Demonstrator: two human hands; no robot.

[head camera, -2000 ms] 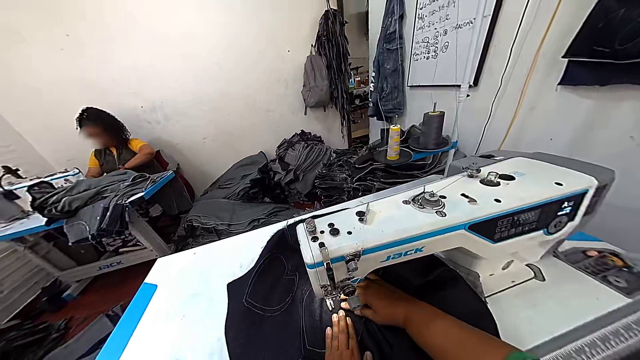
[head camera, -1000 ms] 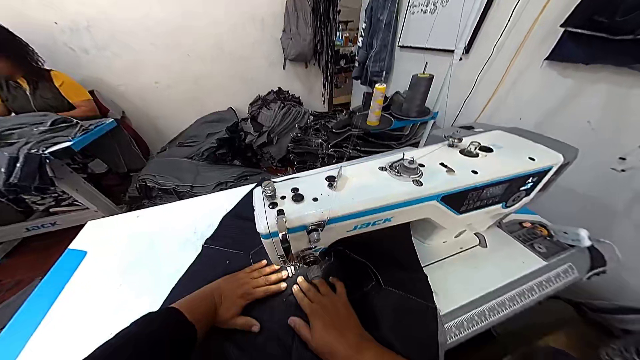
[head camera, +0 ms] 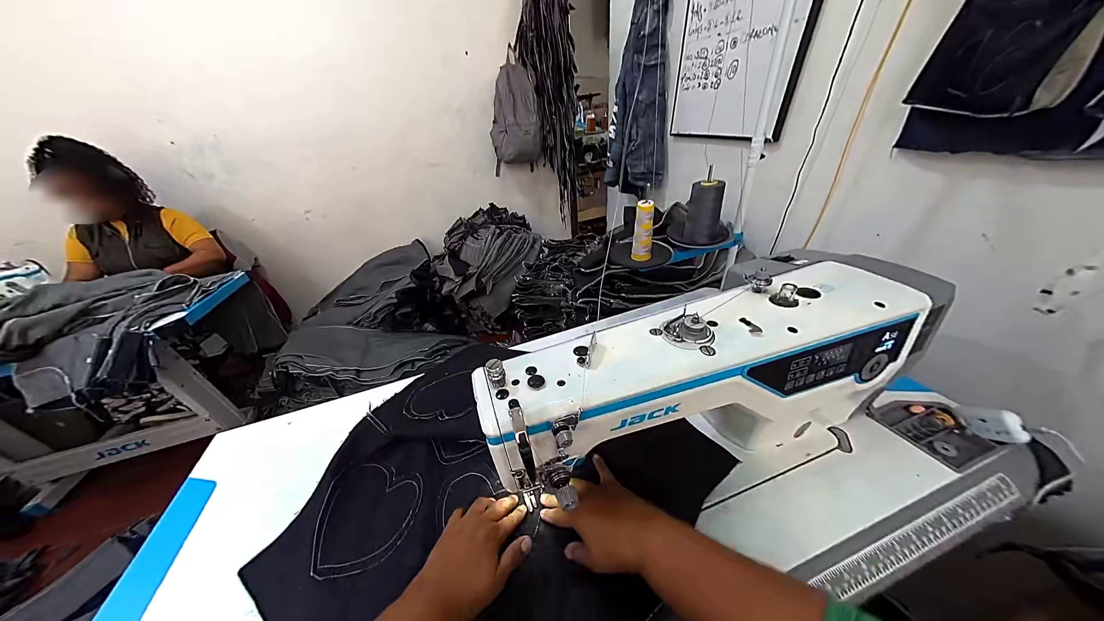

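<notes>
A white Jack sewing machine [head camera: 707, 345] stands on a white table. Under its presser foot [head camera: 530, 498] lies a dark denim panel [head camera: 371, 517] with heart outlines in light stitching. My left hand [head camera: 474, 552] rests flat on the panel just left of the foot, fingertips close to it. Right of the foot, my right hand [head camera: 608, 522] presses on the cloth, thumb and fingers spread, its fingertips partly hidden by the machine head. Neither hand grips anything. Thread runs up from the machine toward a yellow-and-white spool [head camera: 642, 230] and a dark cone [head camera: 705, 213].
A person [head camera: 138, 224] sits at another table at the left, behind grey garments [head camera: 112, 302]. Piles of dark cloth [head camera: 371, 345] lie behind my table. A ruler strip [head camera: 923, 535] runs along the table's right front edge. A small tray [head camera: 936, 431] sits beside the machine.
My left hand has shifted closer to the foot. More of the panel, with its stitched hearts, now shows left of the machine than one second ago. The view has swung.
</notes>
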